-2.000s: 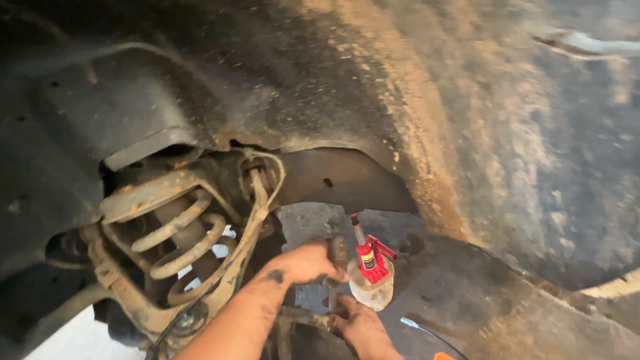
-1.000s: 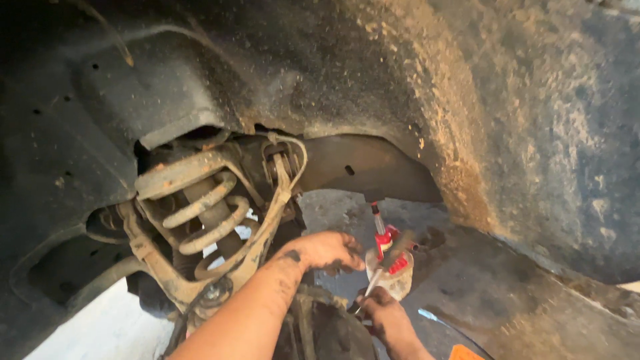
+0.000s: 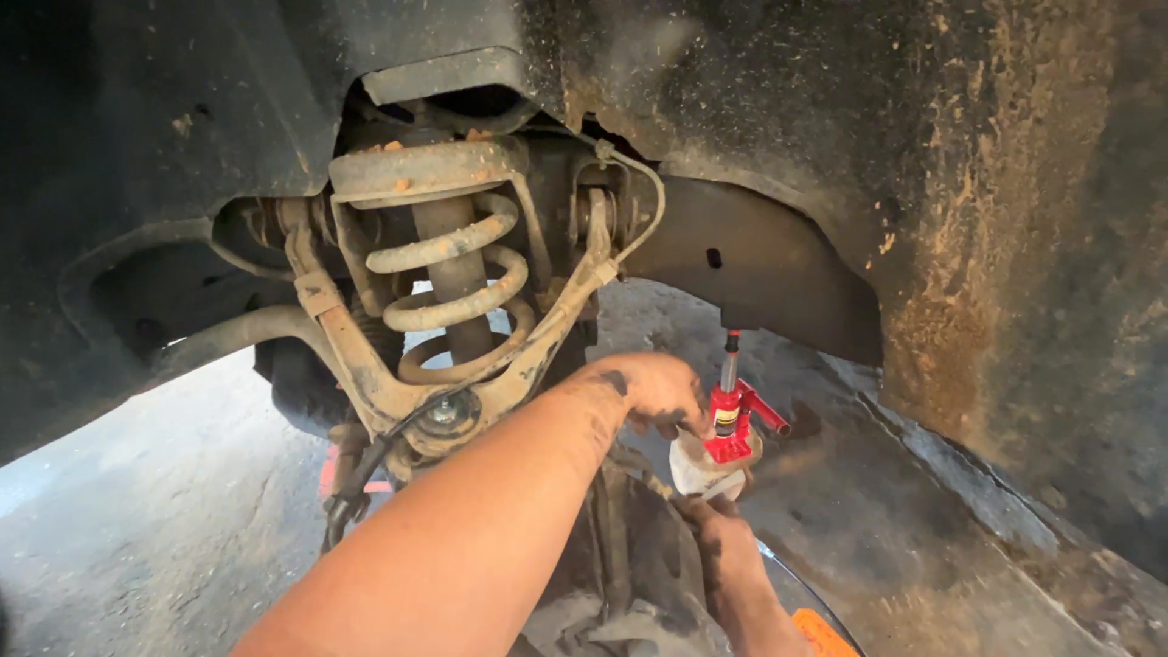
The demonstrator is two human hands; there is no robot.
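My left hand [image 3: 671,397] is at the steering knuckle's upper right side, just left of a red bottle jack [image 3: 727,422]; its fingers are curled and partly hidden, so what they hold is unclear. Below it, my right hand [image 3: 716,516] is closed around a light-coloured flat metal tool [image 3: 724,485], perhaps a wrench, whose end points up and right. The jack stands upright on a pale round block [image 3: 698,467], with its ram up under the vehicle frame [image 3: 757,246]. Left of my forearm are a dirty coil spring [image 3: 452,315] and the upper control arm [image 3: 338,356].
The wheel well liner [image 3: 912,182] arches overhead and down the right. A thin cable [image 3: 812,589] and an orange object [image 3: 821,634] lie at the lower right. A brake hose or wire [image 3: 365,470] crosses the ball joint. Concrete floor [image 3: 137,511] shows below.
The tool in my right hand stood more upright one second ago, across the jack; now it lies lower and flatter. My left hand remains near the knuckle. The view has shifted.
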